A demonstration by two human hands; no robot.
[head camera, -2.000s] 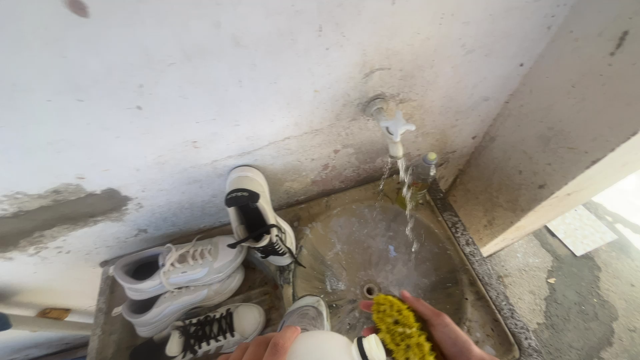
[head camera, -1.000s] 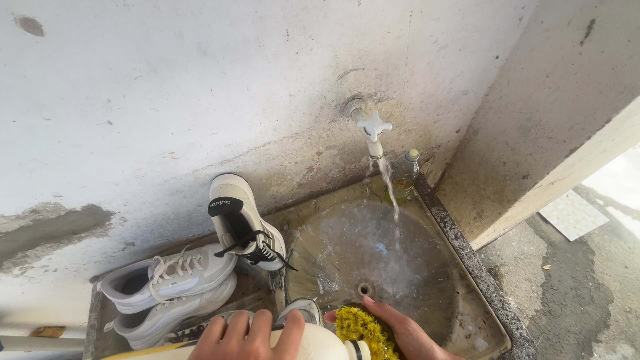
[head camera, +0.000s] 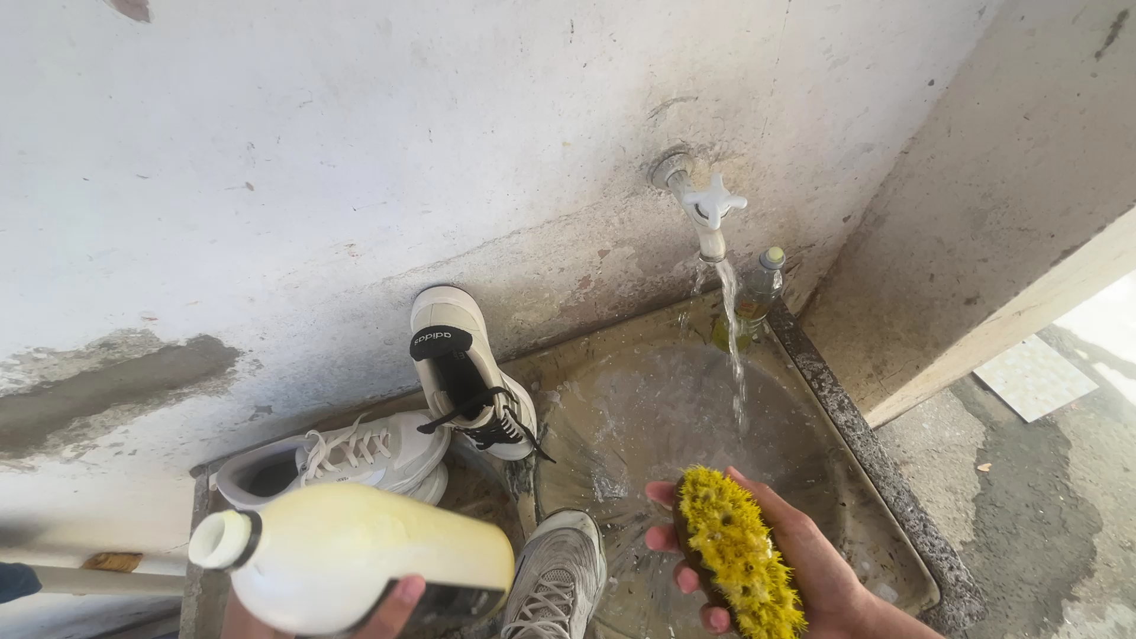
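My left hand (head camera: 390,612) grips a pale yellow plastic bottle (head camera: 382,550), tilted with its uncapped mouth to the left. In my right hand (head camera: 812,550) is a scrubbing brush (head camera: 737,550), its worn yellow bristles facing up. Between the hands a grey-white sneaker (head camera: 555,577) lies at the basin's edge. A white Adidas sneaker with black laces (head camera: 470,377) leans against the wall. Left of it, partly hidden by the bottle, rests a white sneaker with pale laces (head camera: 364,457). Water runs from the tap (head camera: 710,217) into the sink basin (head camera: 657,408).
A clear bottle with a pale cap (head camera: 759,293) stands at the sink's back right corner, beside the tap. The sink's rough stone rim (head camera: 874,453) runs down the right, near a projecting wall (head camera: 994,213). A tile (head camera: 1036,377) lies on the floor beyond.
The bottle has moved left, away from the brush; its mouth, toward the brush a second ago, now points left. My right hand still holds the brush. Water was running in the earlier frames too.
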